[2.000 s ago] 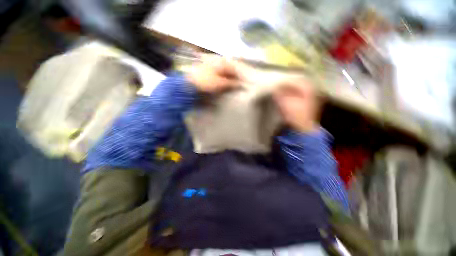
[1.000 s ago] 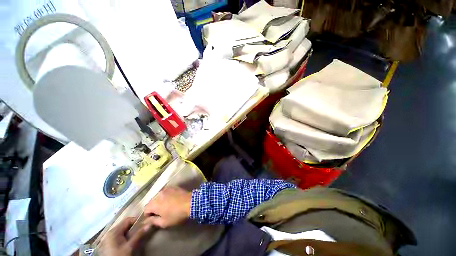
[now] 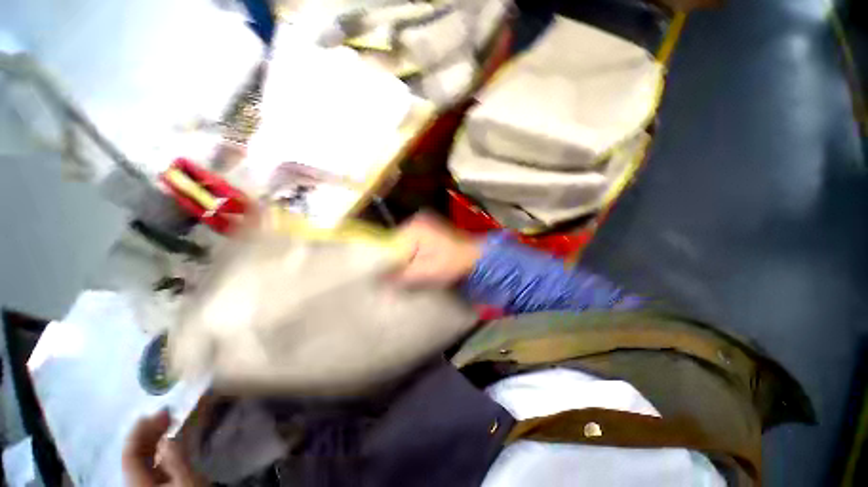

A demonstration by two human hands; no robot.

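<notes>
A beige bag piece (image 3: 305, 314) with a yellow edge lies across my lap and the table's front edge, blurred. My right hand (image 3: 436, 251) grips its upper right edge. My left hand (image 3: 157, 455) is at the bottom left, blurred and partly cut off, beside a pale strip at the bag's lower left; whether it holds anything cannot be told. The pale grey machine head (image 3: 43, 228) is at the far left, and its setting point is blurred. The round parts dish (image 3: 155, 363) is left of the bag, partly covered.
A red holder (image 3: 205, 195) sits beside the machine. White paper (image 3: 324, 109) lies on the tray, near speckled bulk hardware (image 3: 244, 116). A red bin (image 3: 476, 214) heaped with bag pieces (image 3: 562, 105) stands beyond my right arm, with another bag stack (image 3: 433, 43) behind.
The bag has come up and away from the machine's front. My right hand has moved right and up, apart from my left hand. The view has shifted right.
</notes>
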